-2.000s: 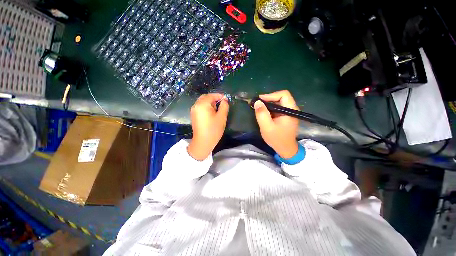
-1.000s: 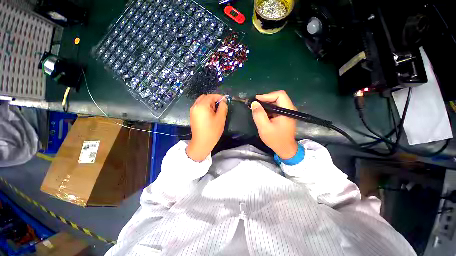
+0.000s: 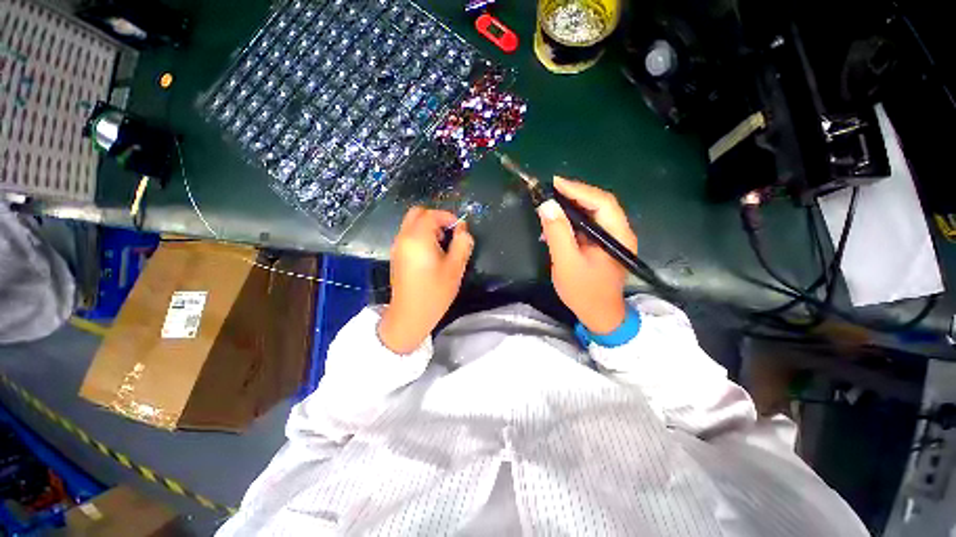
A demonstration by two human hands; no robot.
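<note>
My right hand (image 3: 589, 252) holds the black soldering iron (image 3: 598, 233), its metal tip pointing up-left at the lower edge of a loose pile of red, blue and white small components (image 3: 482, 117). My left hand (image 3: 427, 267) has its thumb and finger together on the thin pale solder wire (image 3: 314, 277), whose end sticks out toward a tiny bluish-silver circuit board (image 3: 477, 210) on the mat. The iron tip is apart from this board. The clear blister tray (image 3: 335, 105), its pockets filled with silvery-dark pieces, lies up-left of my hands.
A yellow-rimmed tip cleaner tin (image 3: 576, 23) and a red oval item (image 3: 497, 33) stand at the back. The black soldering station (image 3: 802, 136) with cables and a white paper (image 3: 886, 226) are at right. A perforated pale rack (image 3: 52, 115) is far left, a cardboard box (image 3: 178, 336) below the bench.
The iron tip has lifted off the small board and swung up toward the component pile. My left hand has drawn slightly down-left, leaving the board in view beyond its fingertips.
</note>
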